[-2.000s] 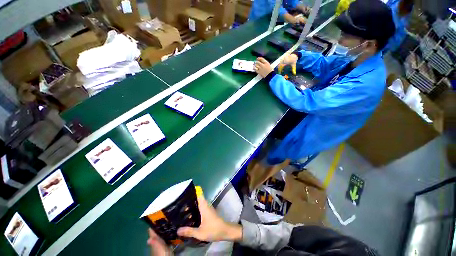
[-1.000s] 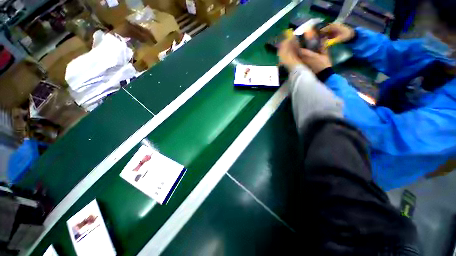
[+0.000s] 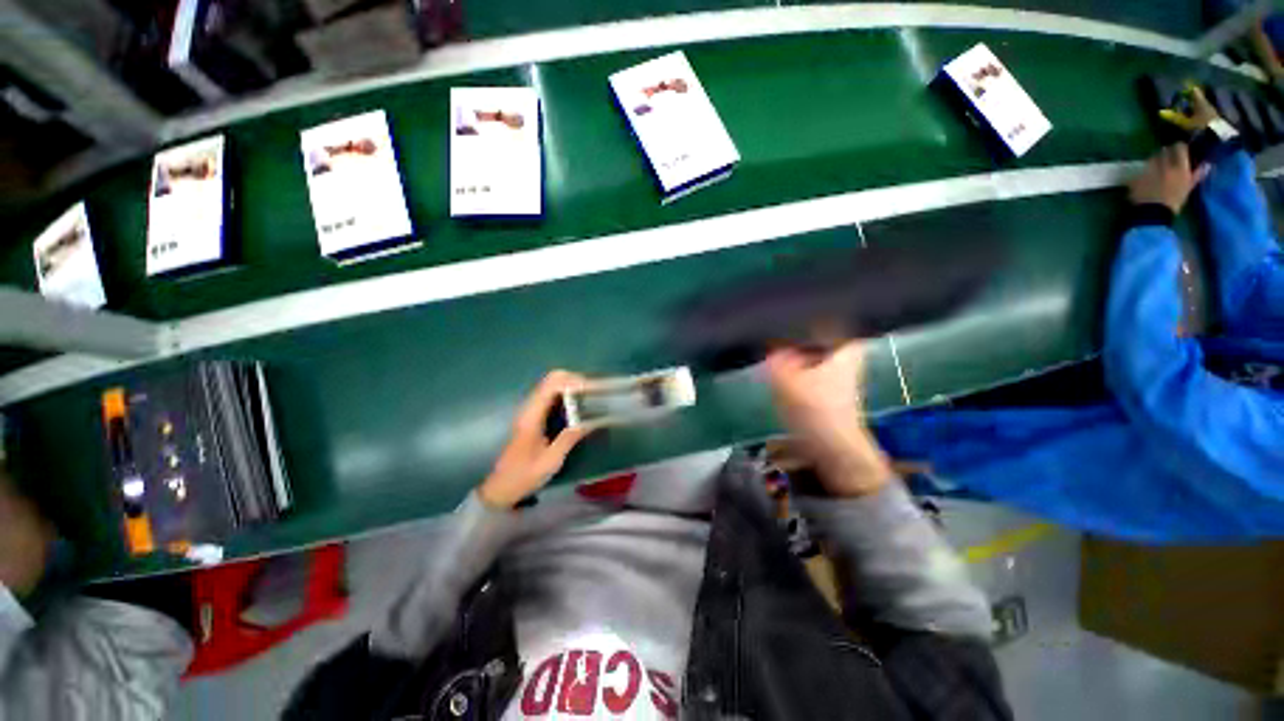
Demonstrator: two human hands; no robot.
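Note:
My left hand (image 3: 532,440) holds a small box end or insert (image 3: 630,397), a narrow whitish rectangle with a dark middle, over the dark green ledge. My right hand (image 3: 828,409), blurred, holds a long dark flat piece (image 3: 859,299), probably a carton sleeve, also blurred; it lies to the right of the pale piece, over the ledge near the rail. A stack of box sleeves (image 3: 197,458), black with an orange band and layered edges, lies on the ledge at my left.
White-faced retail boxes (image 3: 676,124) are spaced along the green conveyor belt (image 3: 831,99) beyond the pale rail (image 3: 563,262). A worker in blue (image 3: 1183,338) stands at the right. A red stool (image 3: 268,609) is below the bench at left; another person's sleeve (image 3: 92,662) shows there.
The view has swung left and down. My right arm, earlier stretched towards the blue-clad worker, is back in front of me with the dark piece. My left hand is now in view with the pale piece.

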